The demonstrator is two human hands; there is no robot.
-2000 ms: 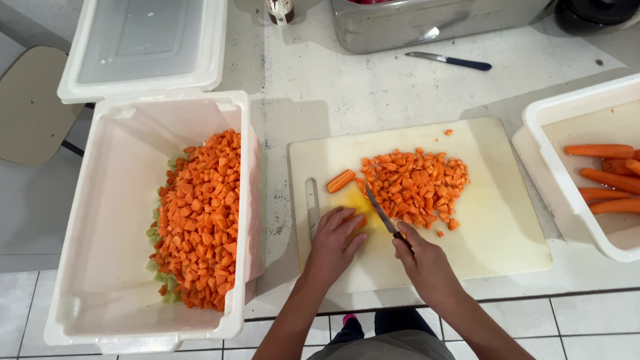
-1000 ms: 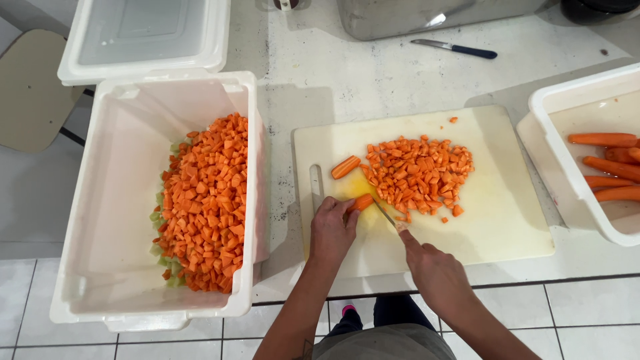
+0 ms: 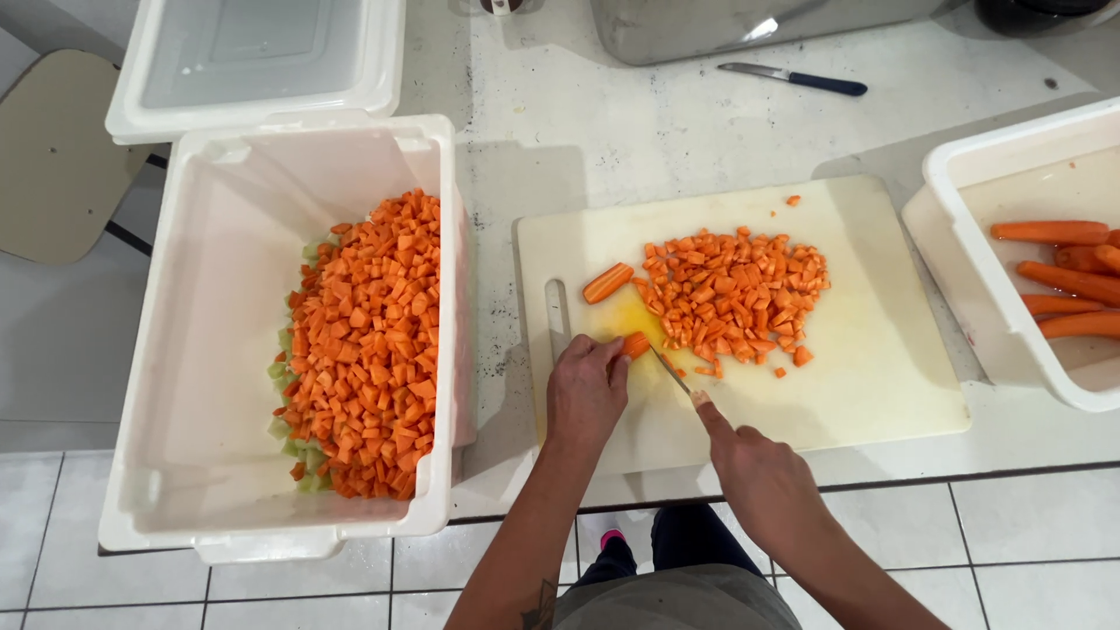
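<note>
My left hand [image 3: 588, 385] grips a carrot piece [image 3: 635, 345] at the lower left of the white plastic cutting board [image 3: 875, 367]. My right hand [image 3: 752, 455] is closed around a knife whose blade [image 3: 672, 369] slants up to the carrot piece; the handle is hidden in the fist. Just above and to the right lies a heap of diced carrot [image 3: 735, 293]. A scored carrot section [image 3: 607, 283] rests alone near the board's handle slot. Yellow-orange stain marks the board between it and my hands.
Left of the board, a white plastic tub [image 3: 448, 262] holds diced carrot [image 3: 367, 350] over pale green cubes [image 3: 311, 459]; a lidded container [image 3: 254, 52] stands behind. A second knife [image 3: 796, 79] lies near a metal container [image 3: 752, 26]. At right, a white tub [image 3: 989, 254] holds whole carrots [image 3: 1050, 232].
Two seconds ago my left fingers were spread on the board beside the knife; now they pinch the carrot piece, with the blade against or very near its right end.
</note>
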